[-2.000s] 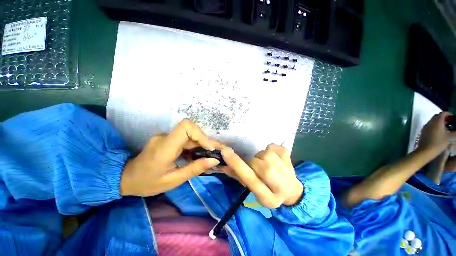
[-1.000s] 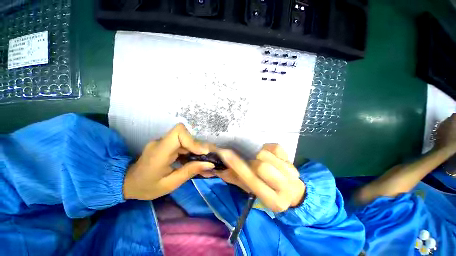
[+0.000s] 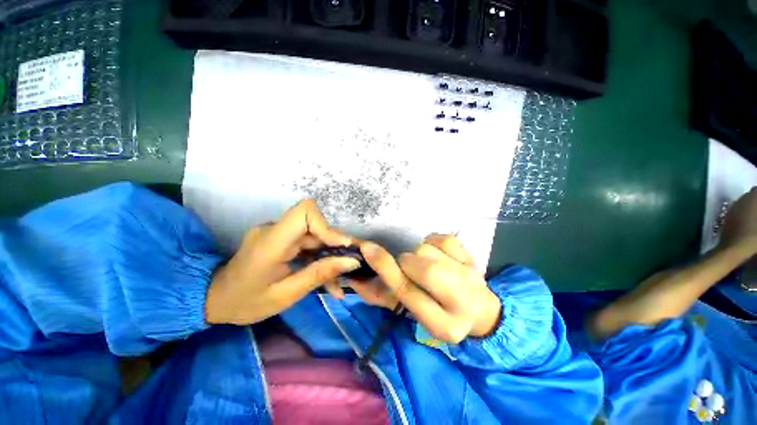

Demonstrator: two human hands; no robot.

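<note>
My left hand [image 3: 270,270] grips a small black device housing [image 3: 344,256] between thumb and fingers, above the near edge of the white sheet [image 3: 241,124]. My right hand [image 3: 440,286] is against the housing's right end with its index finger. Black tweezers [image 3: 382,332] are tucked in my right hand and point down toward my lap, slightly blurred. The fingers hide most of the housing. A loose pile of tiny silvery-grey bits [image 3: 353,195] lies on the sheet beyond my hands. Short rows of tiny black button pieces [image 3: 455,104] lie at its far right corner.
A black parts tray [image 3: 382,37] with housings in its pockets stands beyond the sheet. A clear blister tray [image 3: 539,166] lies to the right, and a labelled blister tray [image 3: 70,124] at far left. Another person's arm [image 3: 672,286] in a blue sleeve is at right.
The tweezers' hanging end has shifted and tilted under my right hand. The fingers have moved slightly around the housing. The other person's arm has moved a little right compared with the oldest frame.
</note>
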